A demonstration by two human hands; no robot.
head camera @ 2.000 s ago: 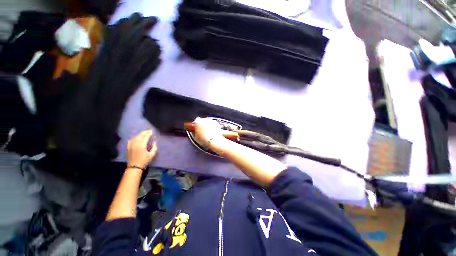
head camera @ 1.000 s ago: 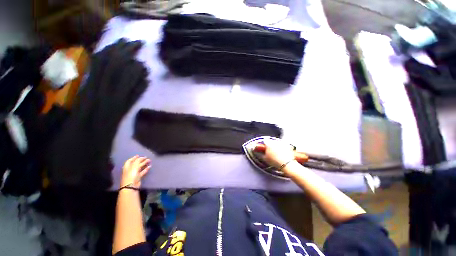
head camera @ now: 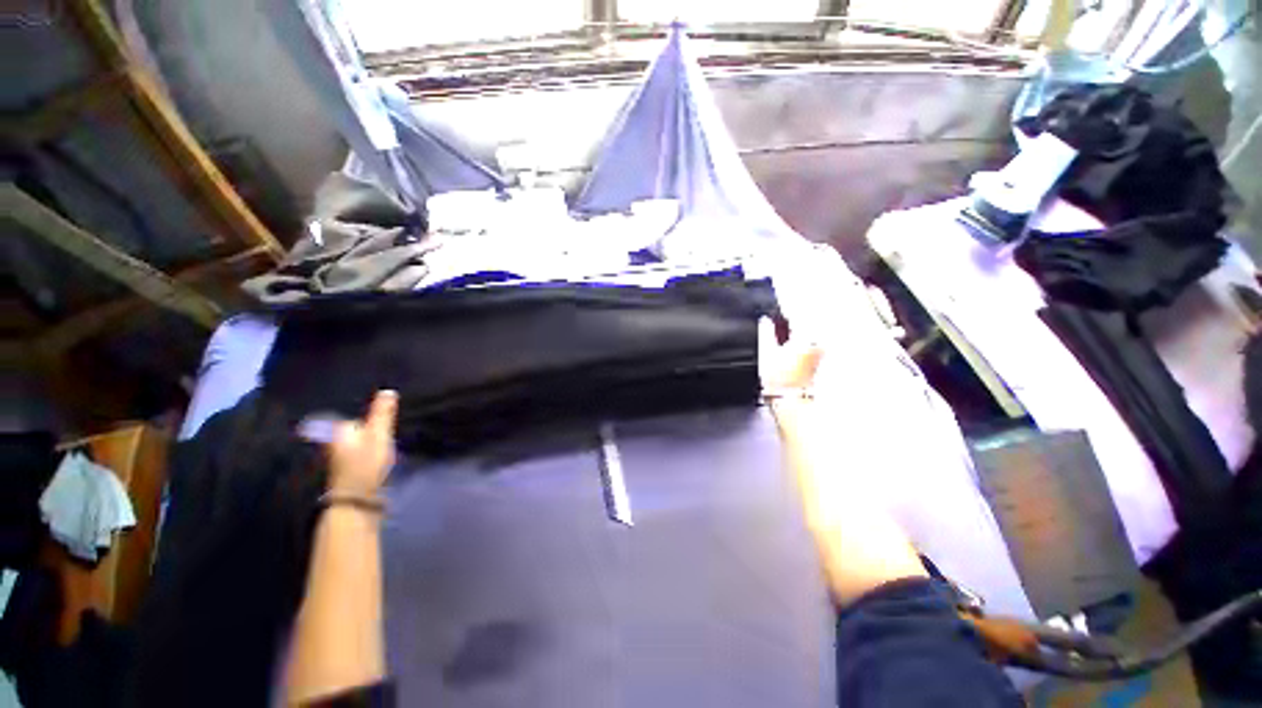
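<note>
The black garment pieces form a thick pressed stack [head camera: 554, 353] across the far middle of the table. My left hand [head camera: 363, 450] is at the stack's near left side, thumb up; its fingers are partly lost against the dark cloth. My right hand [head camera: 792, 371] is at the stack's right end, fingers against the end of the cloth. Whether either hand grips a piece is not clear. The steam iron's orange-brown handle [head camera: 1003, 636] shows at the lower right, partly hidden by my right sleeve.
Unpressed black lengths [head camera: 229, 553] drape over the left table edge. A whitish strip [head camera: 616, 474] lies before the stack. Grey cloth [head camera: 339, 263] and white pieces [head camera: 540, 235] lie behind it. A ribbed plate [head camera: 1059, 505] is at right, beside another table [head camera: 955, 270] with black clothes.
The iron has left my right hand and lies at the lower right. The single black piece is gone from the near table. Both hands have moved forward to the stack, and the view has tilted up.
</note>
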